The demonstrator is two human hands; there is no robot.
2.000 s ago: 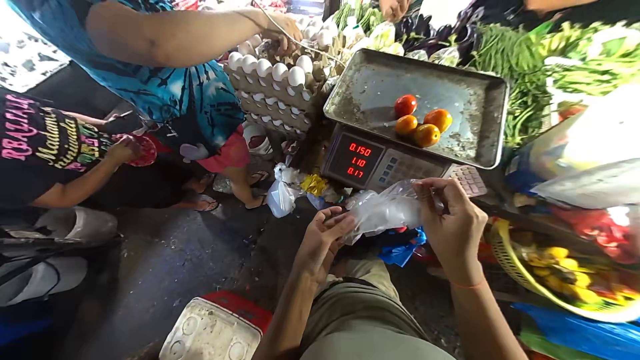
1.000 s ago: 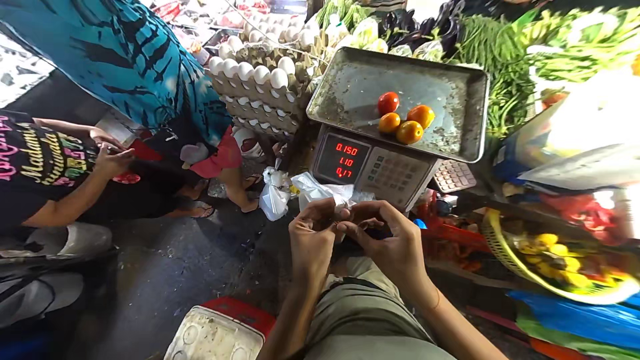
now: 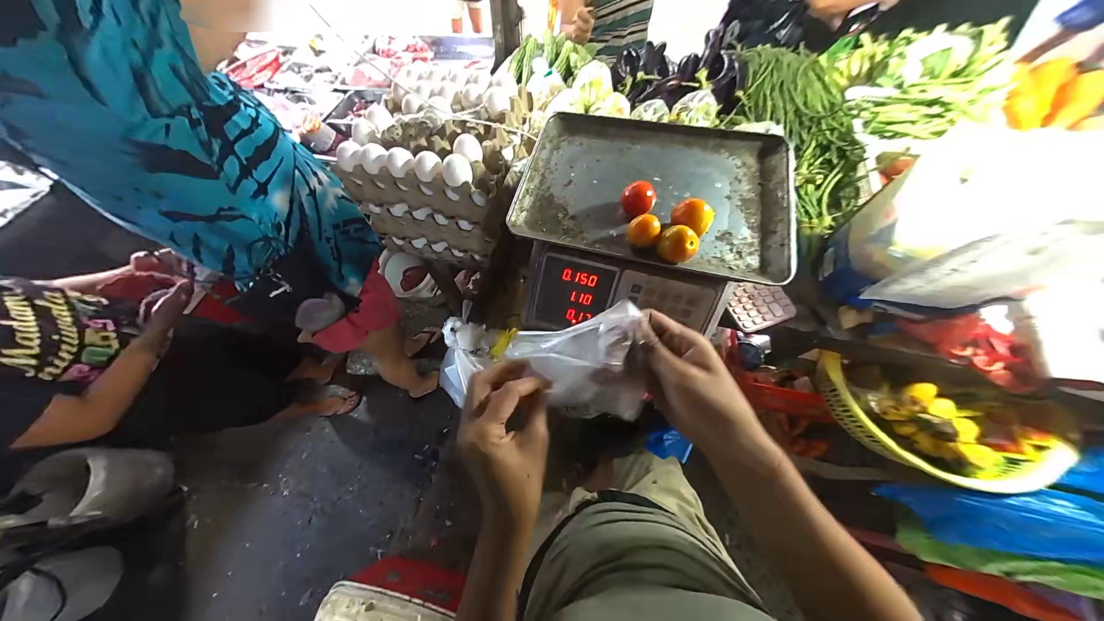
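Observation:
A thin clear plastic bag [image 3: 591,366] is stretched between my hands below the scale. My left hand [image 3: 507,410] pinches its left side between thumb and fingers; my right hand [image 3: 690,366] grips its upper right edge. Beyond them stands a digital scale [image 3: 668,293] with lit red digits, its lower display partly covered by the bag. On its worn metal tray [image 3: 569,185] lie a red tomato [image 3: 638,198] and several orange tomatoes [image 3: 679,244], close together.
Stacked egg trays [image 3: 414,207] stand left of the scale, with eggplants [image 3: 681,73] and green beans [image 3: 789,95] behind. A yellow basket [image 3: 849,410] of yellow produce is at right. A pink calculator [image 3: 759,305] lies beside the scale. Two people are at left; a white lidded box [image 3: 371,604] sits below.
My hands were close together a second ago and are now apart, with the bag spread between them. The person in the blue patterned shirt no longer reaches over the eggs as two seconds ago.

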